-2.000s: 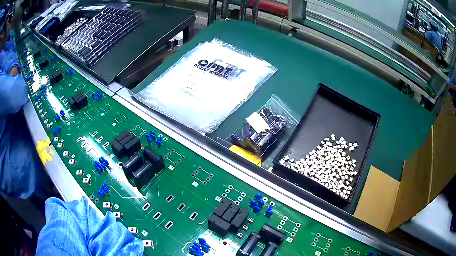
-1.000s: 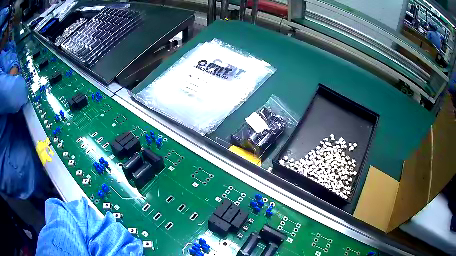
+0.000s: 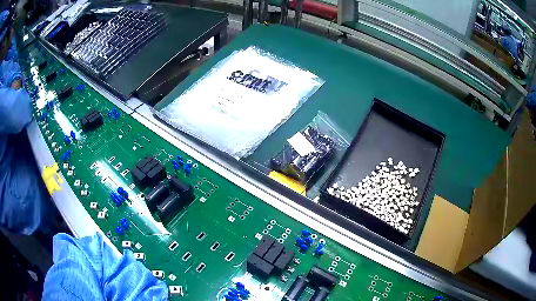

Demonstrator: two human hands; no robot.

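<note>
A long green printed circuit board (image 3: pixel 217 235) runs from the far left to the bottom right. It bears black relays (image 3: pixel 269 257), black cylindrical parts (image 3: pixel 170 197) and clusters of blue disc parts (image 3: pixel 119 196). White connectors (image 3: pixel 383 197) lie loose in the near half of a black component tray (image 3: pixel 434 159) on the bench. At the bottom left a crumpled blue sleeve of mine shows over the board's near edge; the hand beyond it is cut off by the frame. Neither of my hands is in view.
A large plastic bag (image 3: pixel 241 100), a small zip bag of parts (image 3: pixel 305 150) and a yellow item (image 3: pixel 287 182) lie on the green mat. An open carton (image 3: pixel 464 226) stands at right. A dark rack (image 3: pixel 120 41) is further up. Another person's blue sleeve (image 3: pixel 14 109) is at far left.
The board's near part has shifted very slightly to the right and down. My sleeve stays in nearly the same place.
</note>
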